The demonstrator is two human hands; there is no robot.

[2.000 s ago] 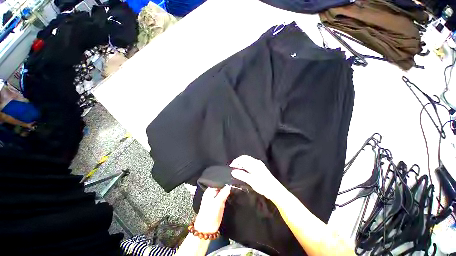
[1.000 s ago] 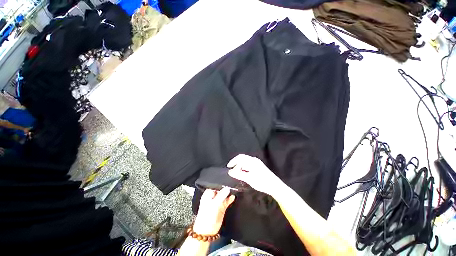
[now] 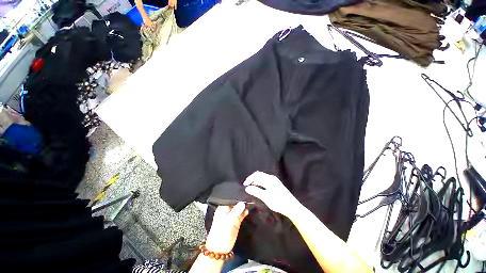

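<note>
Black wide-leg trousers [image 3: 245, 117] lie spread on the white table, waistband [image 3: 314, 56] at the far end with thin white loops and a small pale spot. The near hem [image 3: 229, 193] is folded back. My left hand [image 3: 226, 224], with a brown bead bracelet, pinches the hem edge between thumb and fingers. My right hand [image 3: 269, 193] lies just to the right and above, its fingertips on the folded cloth. A thin pale line shows between my hands; I cannot tell whether it is thread or a tool.
Black hangers [image 3: 426, 218] lie heaped at the right, with a cord [image 3: 450, 133] above. Brown garments [image 3: 391, 26] lie at the far right beside dark blue cloth [image 3: 309, 5]. Black garments [image 3: 48, 224] hang at the left. Another person's hands [image 3: 149, 22] hold beige cloth beyond the table.
The folded hem lies flatter and my right hand has shifted slightly down. My left hand still holds the edge. Another person's hands have appeared at the beige cloth.
</note>
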